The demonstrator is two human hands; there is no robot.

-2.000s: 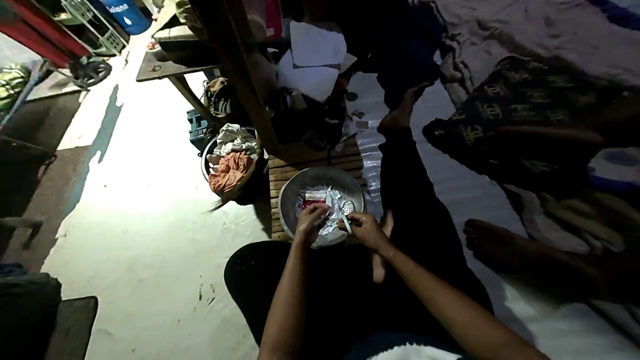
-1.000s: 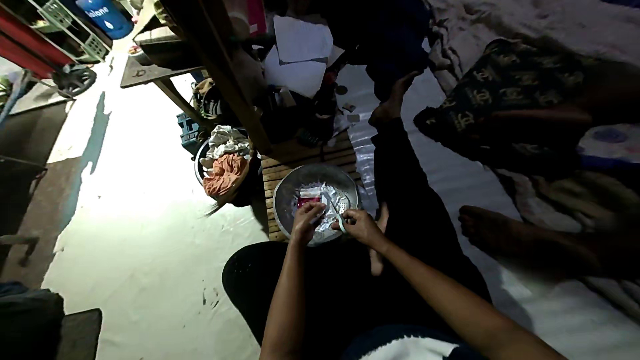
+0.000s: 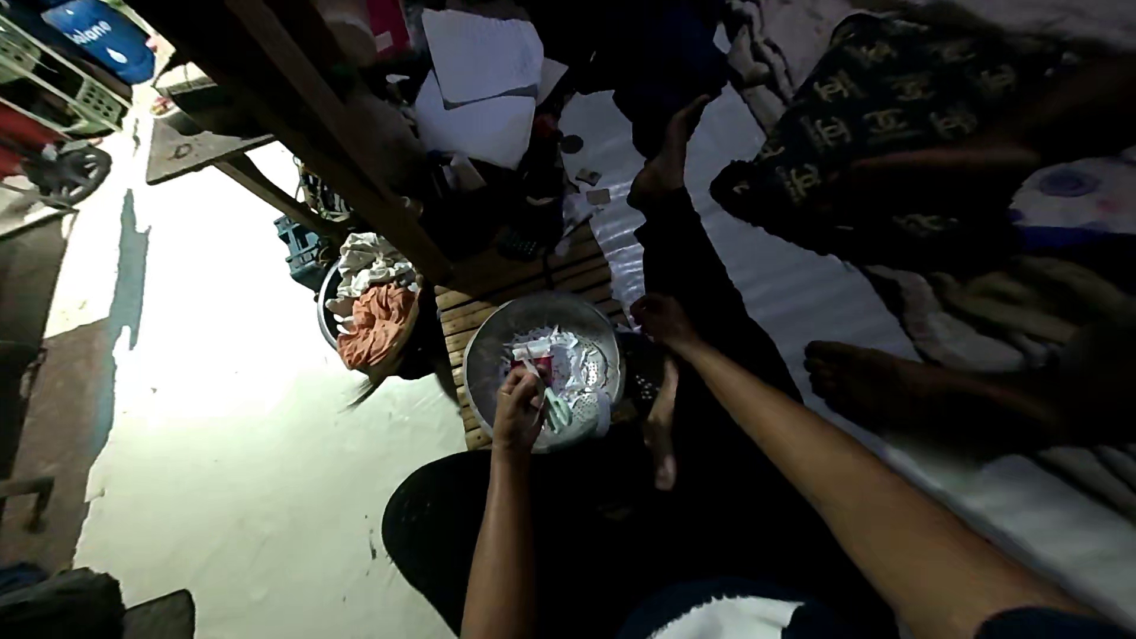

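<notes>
A round metal basin (image 3: 479,346) rests on a bamboo-slat surface in front of me, with white scraps or wrappers (image 3: 586,364) and a dark pink item (image 3: 541,366) inside. Over its near-left part, my left hand (image 3: 518,410) pinches a small thin white piece. Pale green-handled scissors (image 3: 557,410) appear to lie in the basin just right of that hand. My right hand (image 3: 661,321) is beyond the basin's right rim, over the dark area by the mat; what its fingers touch is too dark to tell.
A tub of white and orange cloths (image 3: 377,324) stands left of the slats (image 3: 457,324). White sheets (image 3: 484,62) and small clutter lie beyond, beside a wooden post (image 3: 355,133). Another person's foot (image 3: 852,382) and patterned dark cloth (image 3: 887,115) are at right.
My right hand has moved from over the basin to the right, past its rim. The scissors it seemed to hold now lie in the basin. My left hand stays over the basin.
</notes>
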